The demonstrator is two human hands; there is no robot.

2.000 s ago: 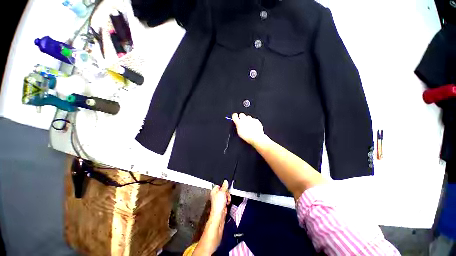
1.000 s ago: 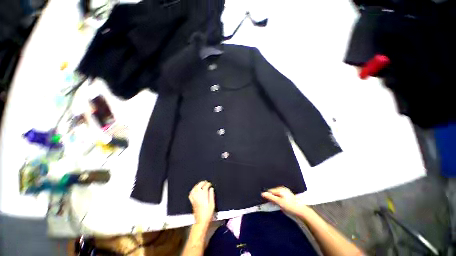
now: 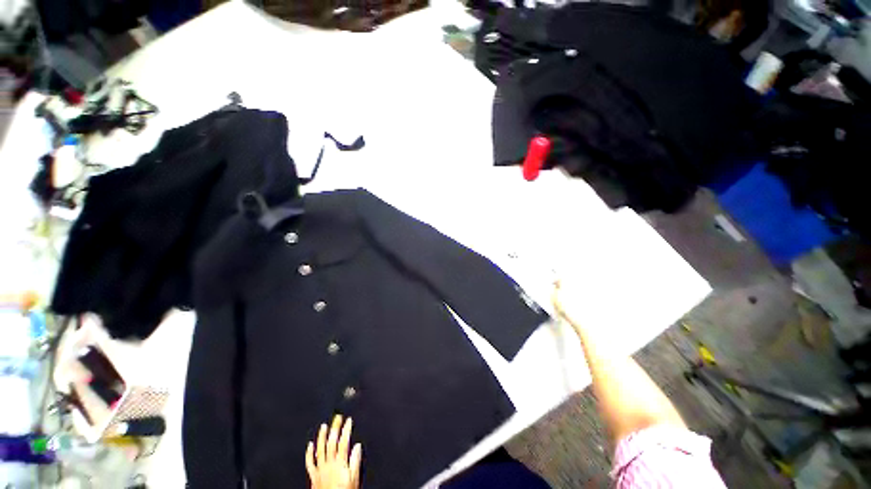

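Note:
A black collarless jacket (image 3: pixel 277 382) lies front up on the white table, with a centre row of silvery buttons (image 3: pixel 320 306). Its right-side sleeve (image 3: pixel 458 277) angles outward, with small cuff buttons (image 3: pixel 530 300). My left hand (image 3: pixel 334 458) rests on the lower front, fingers apart, holding nothing, cut off by the bottom edge. My right hand (image 3: pixel 562 304) reaches over the table just right of that cuff. It is washed out against the white, and whether it holds something cannot be made out.
A second black garment (image 3: pixel 181 210) lies at the left, partly by the jacket's shoulder, with a strap (image 3: pixel 334 148) beyond the collar. A red thread cone (image 3: pixel 537 159) stands before a black garment pile (image 3: pixel 611 95). A tool basket (image 3: pixel 138 406) is at lower left.
The view has swung right and further out over the table. My right hand has left the hem and reached out past the cuff. My left hand lies flat on the lower front.

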